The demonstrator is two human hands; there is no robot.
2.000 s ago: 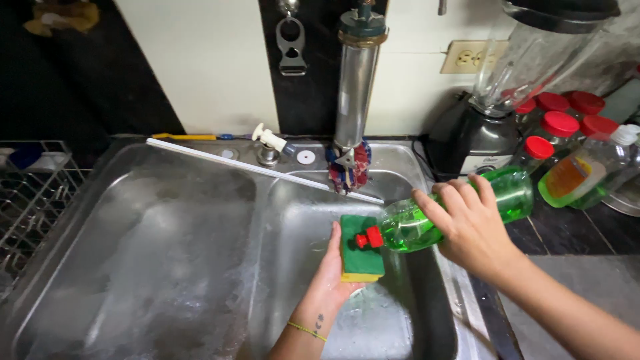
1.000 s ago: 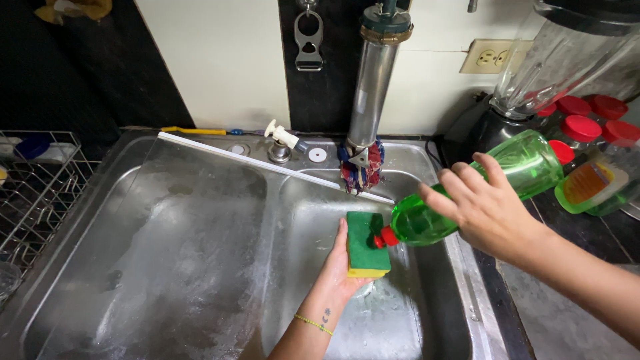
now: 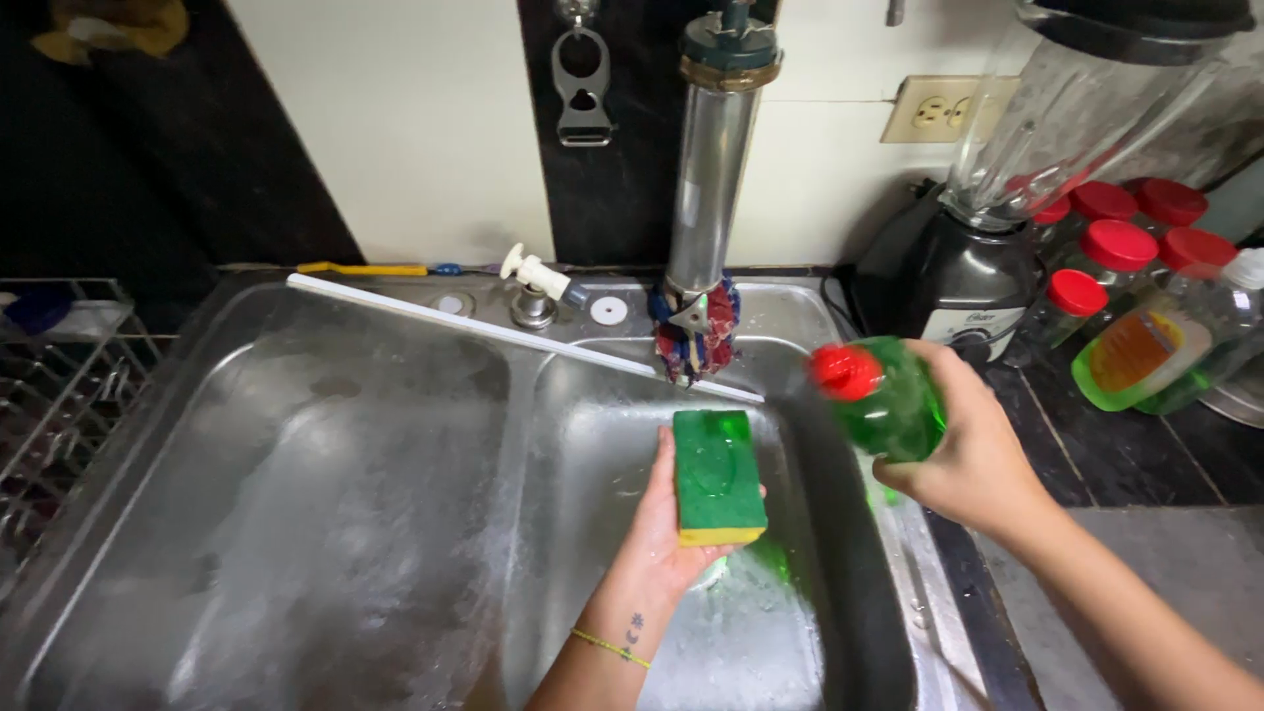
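Note:
On my left hand (image 3: 664, 538) lies a kitchen sponge (image 3: 720, 479), its green scouring side up and its yellow foam side below; the fingers hold it over the right basin (image 3: 731, 632) of the steel sink. Wet green liquid glistens on the sponge's top. My right hand (image 3: 973, 434) grips a green dish soap bottle (image 3: 894, 400) above the sink's right rim. The bottle's red cap points left and towards me, apart from the sponge. Part of the bottle is hidden behind the hand.
A white strip (image 3: 474, 326) lies across both basins' back edge. Beside a small white tap (image 3: 538, 276) stands a metal cylinder (image 3: 706, 188) with cloth at its base. At right are a blender (image 3: 953, 267), red-lidded jars (image 3: 1116, 247) and a soap bottle (image 3: 1145, 351); a wire rack (image 3: 69, 385) is at left.
The soap bottle was tipped with its red cap at the sponge. It has moved up and right in my right hand, away from the sponge. My left hand still holds the sponge.

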